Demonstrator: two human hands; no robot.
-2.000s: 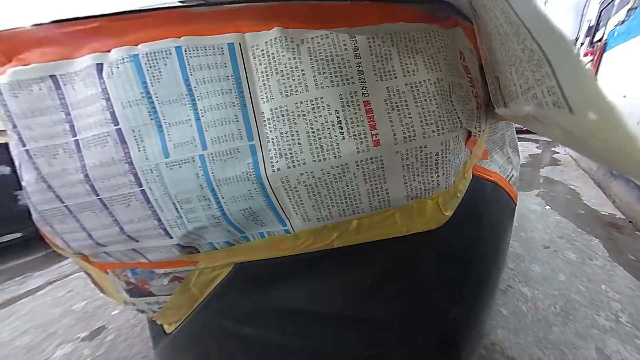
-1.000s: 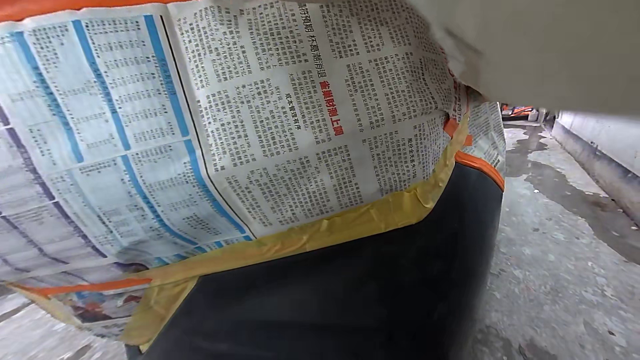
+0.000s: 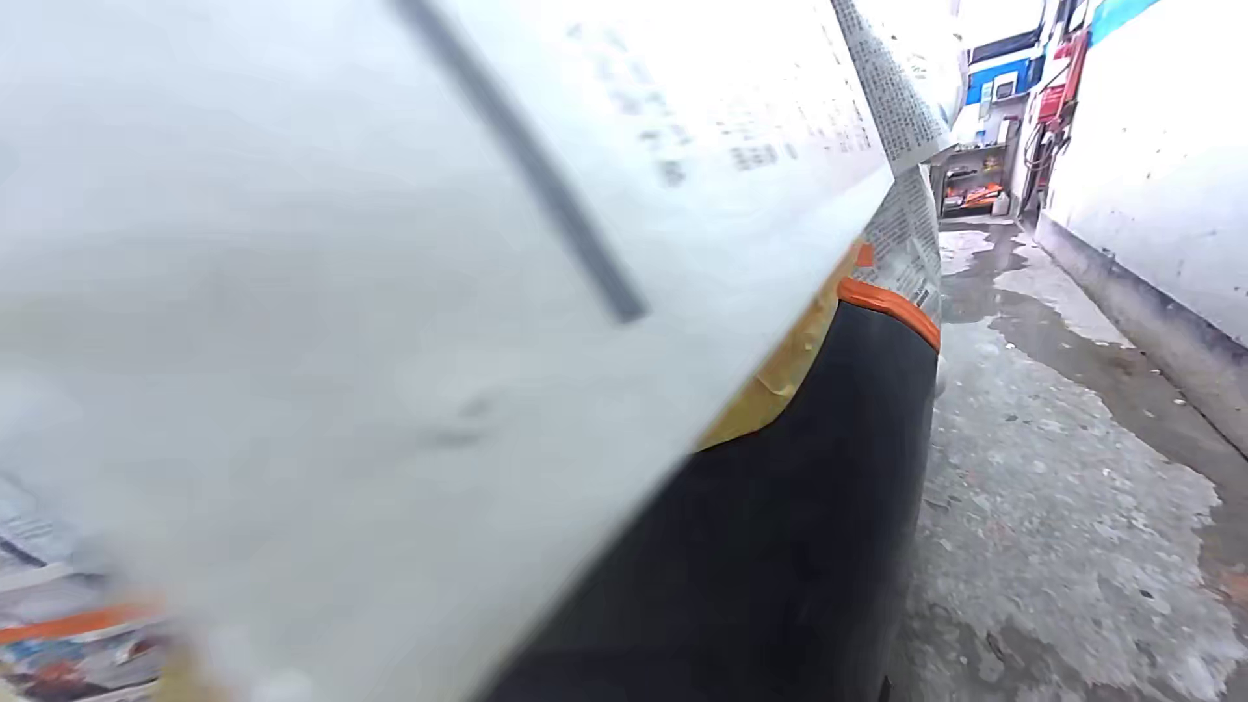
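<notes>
Neither of my hands shows in the head view. A large newspaper sheet [image 3: 390, 341], blurred and very near the camera, covers the left and middle of the view. Behind its slanting lower edge is a dark, smooth curved panel, perhaps of a vehicle [image 3: 741, 575]. Yellow masking tape [image 3: 780, 385] runs along the panel's upper edge, and an orange strip [image 3: 889, 310] crosses its upper right corner. More newspaper [image 3: 902, 234] covers the surface above that strip. At the lower left, part of a printed colour page [image 3: 88, 663] shows below another orange strip [image 3: 78, 622].
A stained concrete floor [image 3: 1053, 507] runs along the right side, beside a white wall [image 3: 1150, 166] with a raised grey base [image 3: 1150, 312]. Shelves with assorted items [image 3: 975, 180] stand at the far end, near red equipment [image 3: 1058, 97] on the wall.
The loose newspaper sheet, at the upper right two seconds ago, now spreads across the left and middle and hides most of the taped newspaper. The view has shifted markedly.
</notes>
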